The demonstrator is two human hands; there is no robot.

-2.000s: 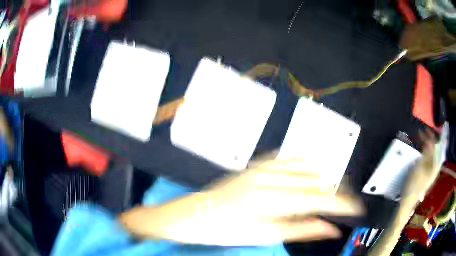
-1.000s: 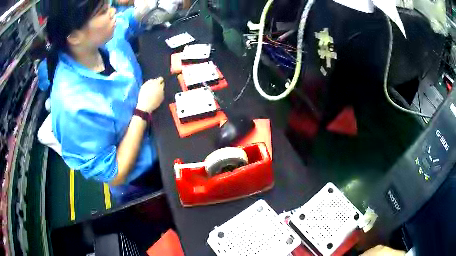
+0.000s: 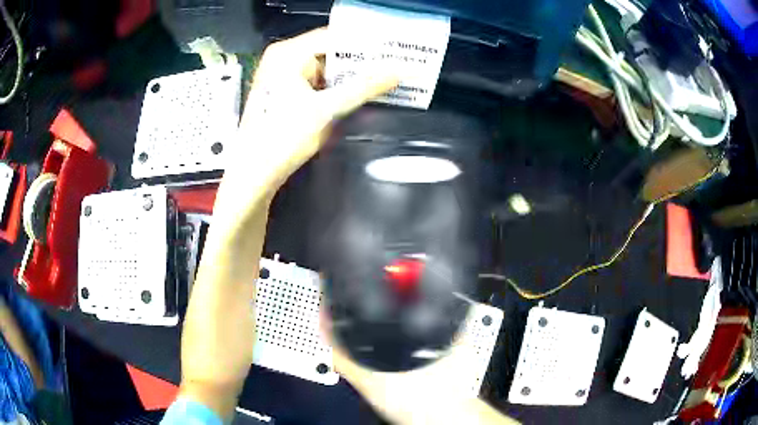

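My left hand (image 3: 287,100) reaches up and pinches a white printed label (image 3: 389,54) at the front of a large dark casing. The label has several lines of black print. My right hand (image 3: 415,394) is under a glossy black barcode scanner (image 3: 399,224), gripping it from below; most of its fingers are hidden. The scanner has a white oval badge and a red spot, is slightly blurred and lies just below the label. Behind it, a white perforated box (image 3: 291,319) is partly covered by the scanner and my left forearm.
More white boxes lie right (image 3: 557,357) and left (image 3: 125,257), some stacked. A red tape dispenser (image 3: 71,224) stands far left. A thin yellow cable (image 3: 573,278) crosses the black mat. Thick white cables (image 3: 632,91) hang at the upper right, and another red object (image 3: 719,357) is lower right.
The view has swung from the neighbouring worker back to the bench. My left hand now holds a label and my right hand a scanner, neither seen in the earlier frames' hands.
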